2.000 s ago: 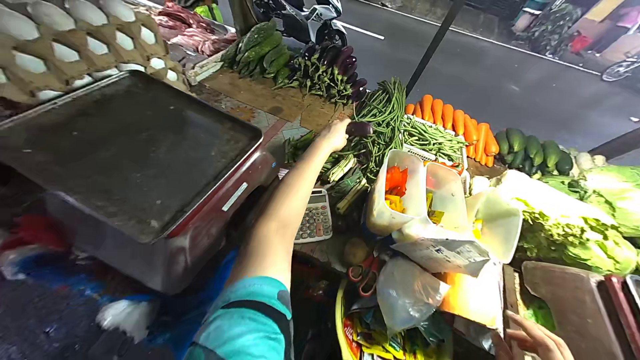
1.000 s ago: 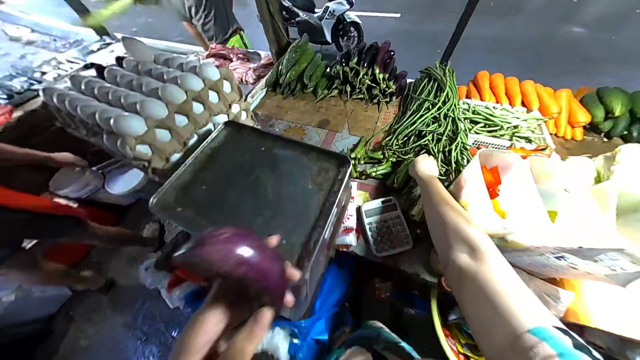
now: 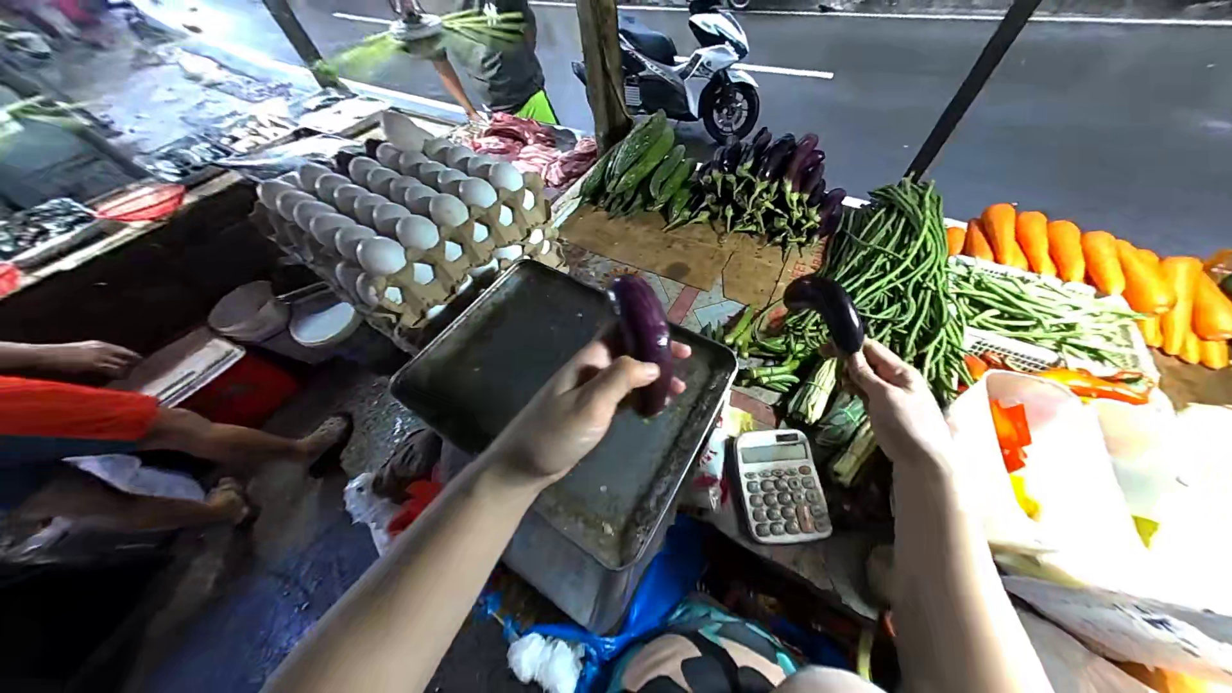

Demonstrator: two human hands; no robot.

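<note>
My left hand (image 3: 577,409) holds a purple eggplant (image 3: 643,337) upright above the dark metal tray (image 3: 539,318) of a weighing scale. My right hand (image 3: 895,395) grips the lower end of a darker, curved eggplant (image 3: 830,306) by the long green beans (image 3: 900,260). More eggplants (image 3: 770,178) lie in a pile at the back of the stall, beside ridged green gourds (image 3: 640,168). A calculator (image 3: 782,486) rests between the scale and my right forearm.
Stacked cartons of white eggs (image 3: 414,231) stand left of the scale. Carrots (image 3: 1097,250) and a white basket (image 3: 1011,348) of green beans lie right, with plastic containers (image 3: 1035,462) nearer. Another person's legs (image 3: 231,438) show at left; someone stands behind the red meat (image 3: 529,144).
My left hand has moved up over the scale tray with its eggplant. My right hand, over the long beans a second ago, now holds up a dark eggplant. The view has shifted left since the first frame.
</note>
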